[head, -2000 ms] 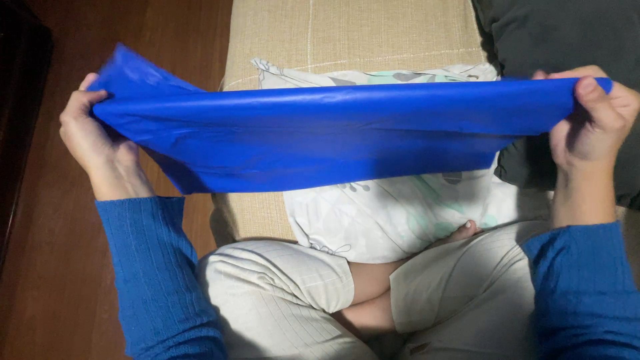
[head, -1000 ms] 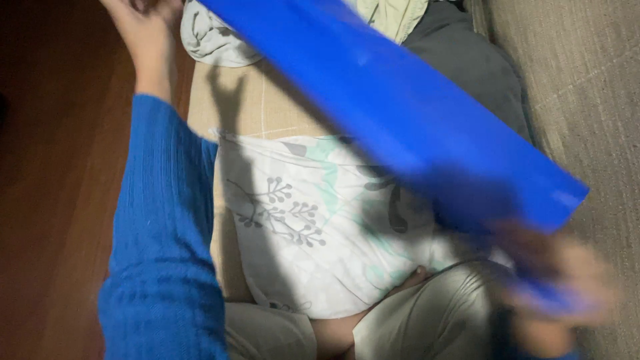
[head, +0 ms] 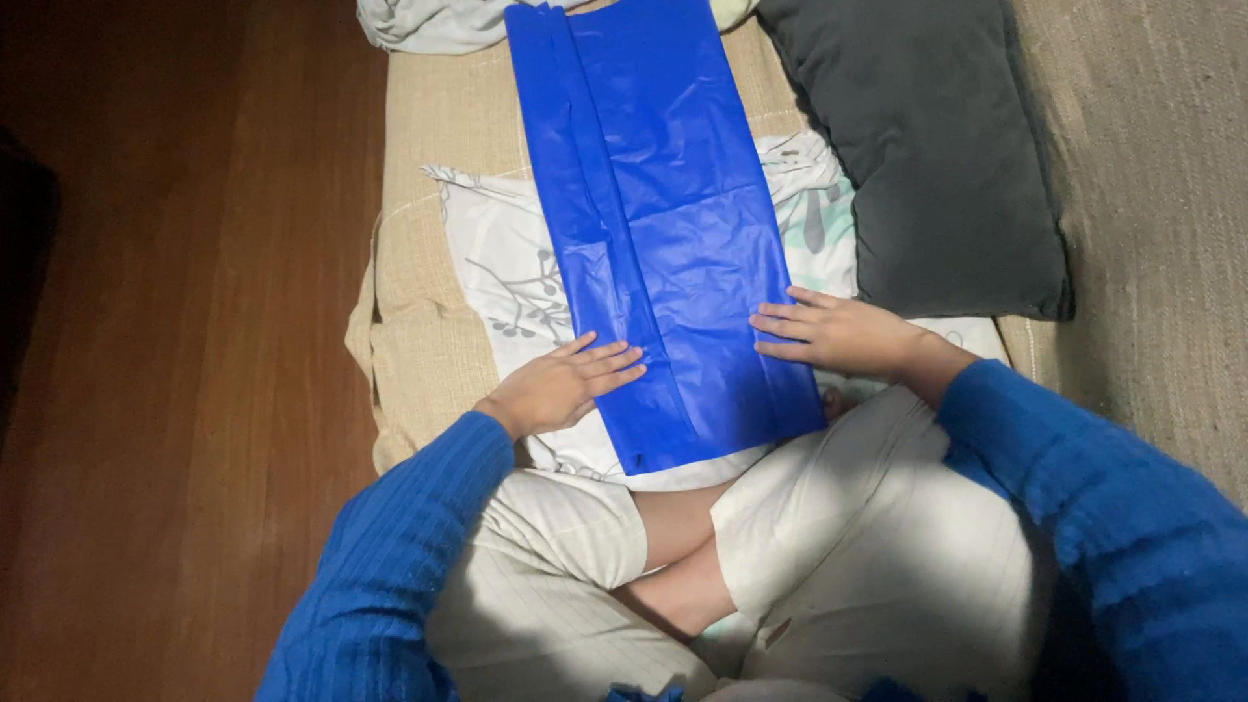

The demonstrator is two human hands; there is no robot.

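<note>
A long blue plastic sheet (head: 687, 214), folded into a strip with creases along its left side, lies lengthwise in front of my crossed legs. Its far end reaches the top of the view. My left hand (head: 565, 385) rests flat on its near left edge, fingers spread. On the near right edge lie the fingertips of my right hand (head: 838, 333), palm down. Neither hand grips anything. Beneath the sheet is a white cloth with grey and green plant prints (head: 502, 258), partly hidden by it.
A dark grey cushion (head: 936, 156) lies at the right, beside woven upholstery (head: 1150, 195). Light crumpled cloth (head: 429, 24) is at the top. The beige woven seat cover (head: 429, 331) borders a wooden floor (head: 195, 341) on the left.
The blue sheet was held up between my hands; now it lies down, pointing away from me. Both hands have let go of it and rest on its near edges.
</note>
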